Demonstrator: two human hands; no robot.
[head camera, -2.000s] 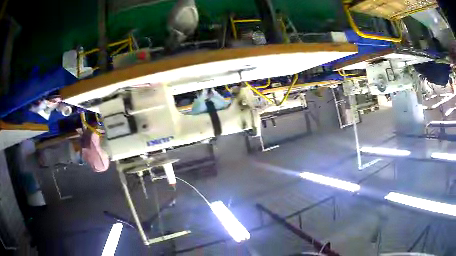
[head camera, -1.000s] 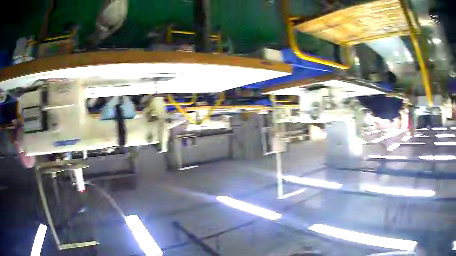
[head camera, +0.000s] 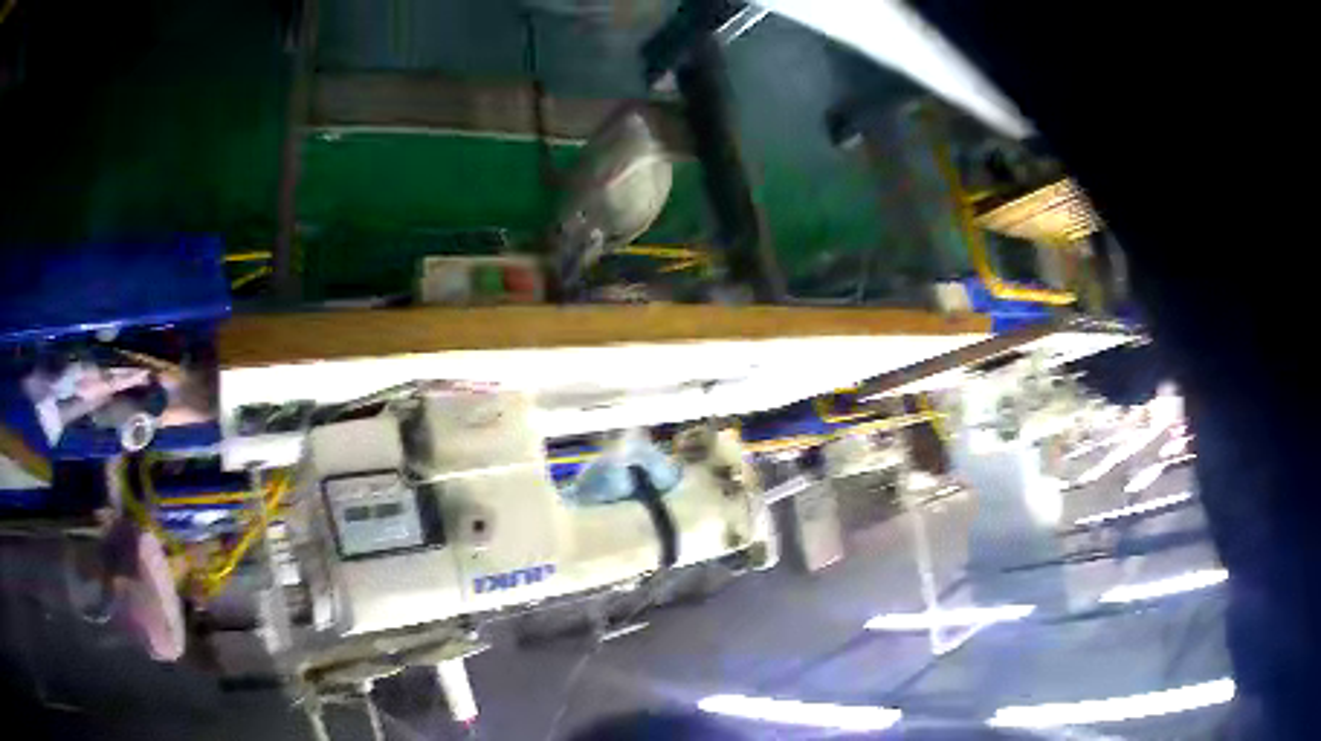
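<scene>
The picture is upside down and blurred. A cream sewing machine (head camera: 493, 528) with blue "JUKI" lettering and a small display panel hangs in view from the white sewing table (head camera: 811, 359), which has an orange-brown edge. A dark strap and a light blue cloth (head camera: 620, 472) are at the machine's arm. A white thread cone (head camera: 456, 691) is by the machine at the bottom. Neither of my hands can be made out.
A large dark shape of unclear nature covers the right side. A yellow metal frame (head camera: 974, 239) is at the upper right. A blue surface (head camera: 109, 290) and a pink round thing (head camera: 149, 596) are at the left. Green floor is at the top, strip lights (head camera: 1108, 705) at the bottom.
The view has turned, so the machine and table sit further right and lower than one second ago. The dark shape has come in at the right.
</scene>
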